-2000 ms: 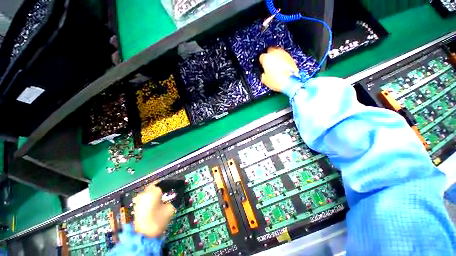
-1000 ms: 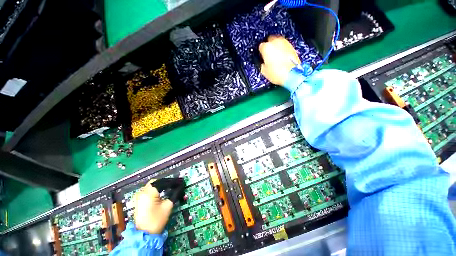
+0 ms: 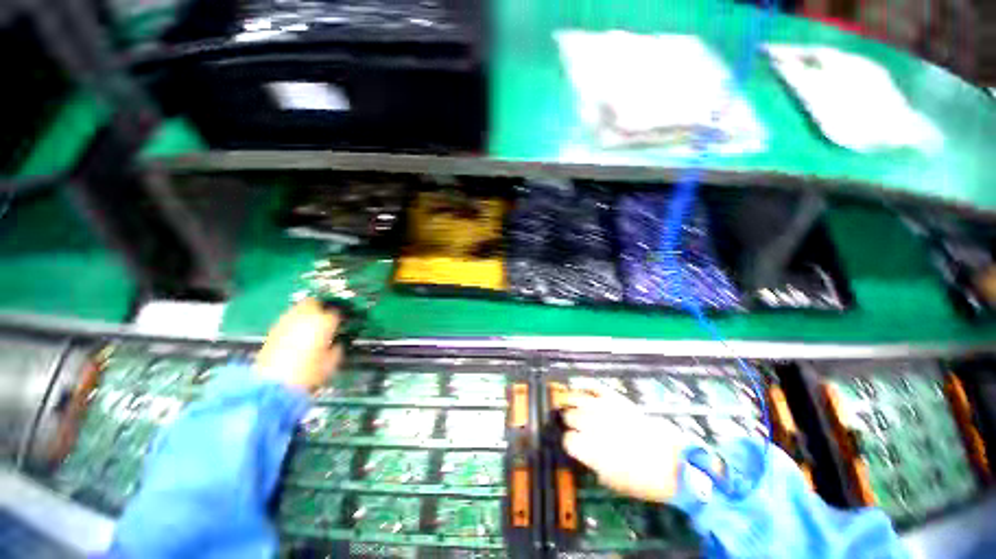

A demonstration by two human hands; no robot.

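Observation:
My left hand [image 3: 297, 347], with black coverings on its fingers, is at the near edge of the loose component pile [image 3: 336, 280] on the green mat. My right hand [image 3: 617, 439] is over the left part of a black carrier of green circuit boards [image 3: 699, 395], beside its orange-brown clamp [image 3: 565, 480]. Another carrier with circuit boards [image 3: 472, 464] lies between my hands. The frame is blurred, and I cannot tell whether either hand holds a component.
Bins of brown [image 3: 347, 210], yellow [image 3: 453, 240], dark [image 3: 562, 242] and blue components [image 3: 668, 249] stand under the shelf edge [image 3: 459, 165]. A black tote [image 3: 339, 93] and white bags [image 3: 655, 87] are above. A blue cord [image 3: 683, 224] hangs down to my right wrist.
My right hand has left the blue component bin and moved down over the carrier. My left hand has moved from the carrier up to the loose pile. The view has levelled and shows more shelf.

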